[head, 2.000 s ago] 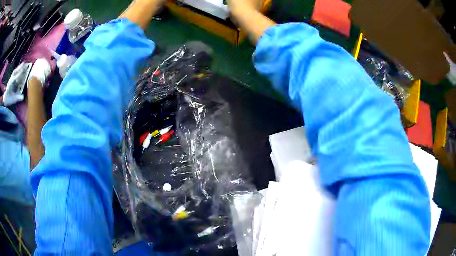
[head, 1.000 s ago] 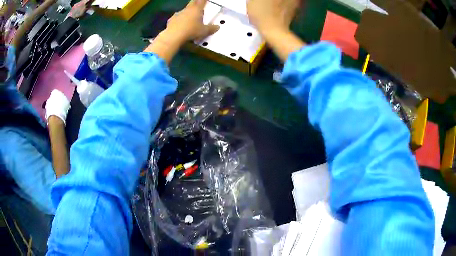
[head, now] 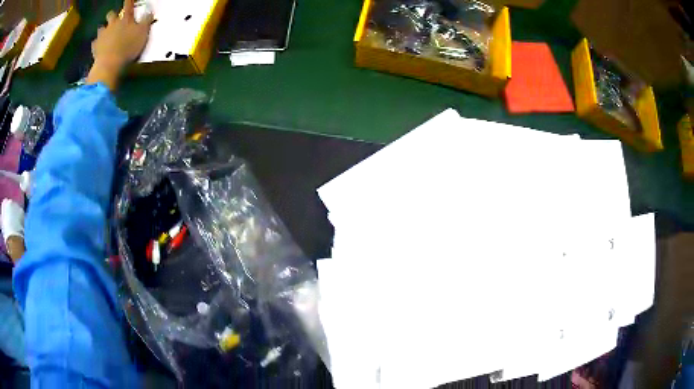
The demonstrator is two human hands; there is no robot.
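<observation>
A large fanned stack of white card inserts fills the lower right. My left hand is at the upper left, fingers apart, touching the left part of a white insert lying in a yellow box. A small blurred skin-coloured patch shows under the stack's lower edge; it may be my right hand, mostly hidden, and its grip cannot be told. A crinkled clear poly bag lies open beside my left sleeve, with black cables and red, white and yellow plugs inside.
Yellow boxes with shiny bagged contents stand at the back. A red card lies between them. A dark flat panel is at the top. Another person's white-gloved hand is at the left edge.
The view has shifted right. My right hand has left the insert in the yellow box. The white stack now shows much larger and uncovered by my right sleeve. My left hand remains at the box.
</observation>
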